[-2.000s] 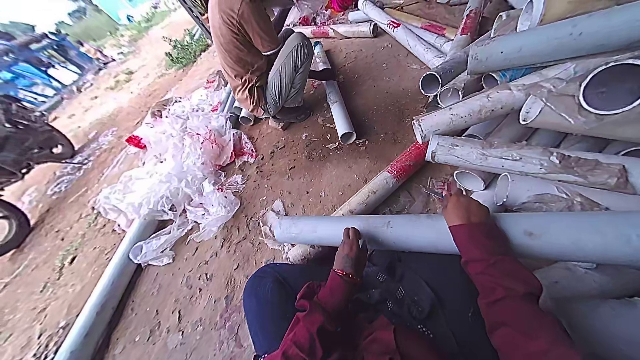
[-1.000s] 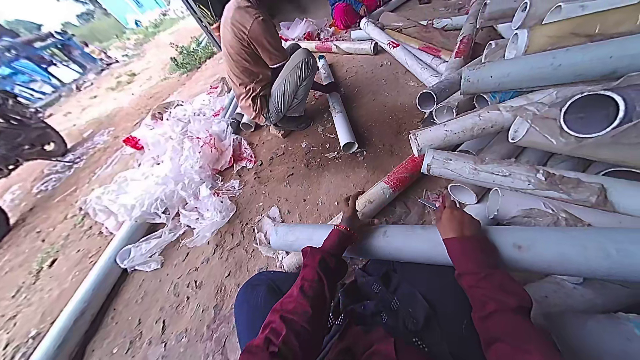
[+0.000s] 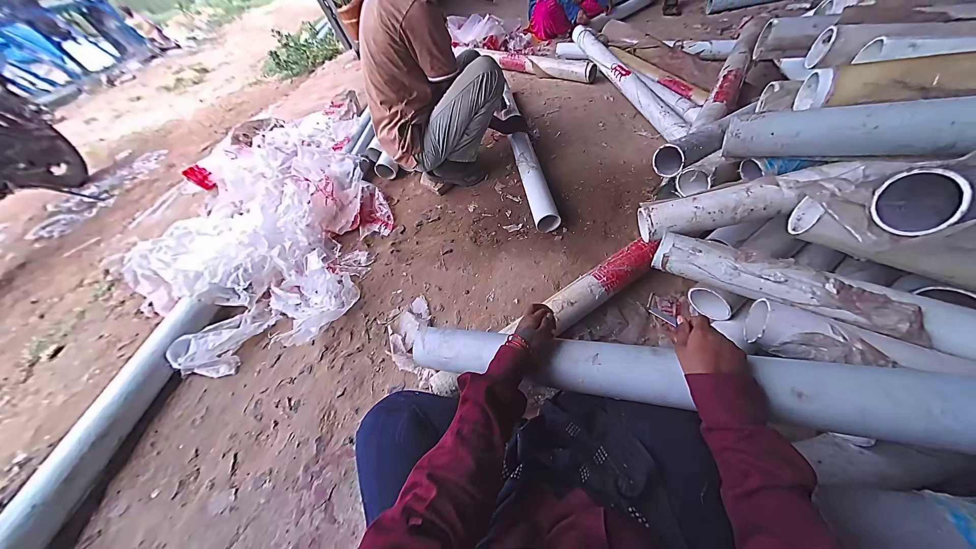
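A long grey plastic pipe (image 3: 610, 371) lies crosswise in front of my knees. My left hand (image 3: 536, 326) reaches over its far side near the left end, beside a pipe with red marking (image 3: 602, 278) that runs away beyond it; whether the fingers grip anything is hidden. My right hand (image 3: 707, 343) is above the grey pipe farther right, closed on a small thin blade-like tool (image 3: 662, 316) that points left. A scrap of clear plastic film (image 3: 409, 335) lies at the grey pipe's left end.
A heap of pipes (image 3: 839, 130), some in torn film, fills the right side. A co-worker (image 3: 427, 91) squats ahead, a hand on another pipe (image 3: 536, 187). Crumpled plastic film (image 3: 259, 221) lies at left over a pipe (image 3: 99, 427) on the dirt ground. A motorcycle wheel (image 3: 46, 152) stands far left.
My left hand has moved from the near side of the grey pipe, over it to the far side. My right hand stays near the same part of the pipe.
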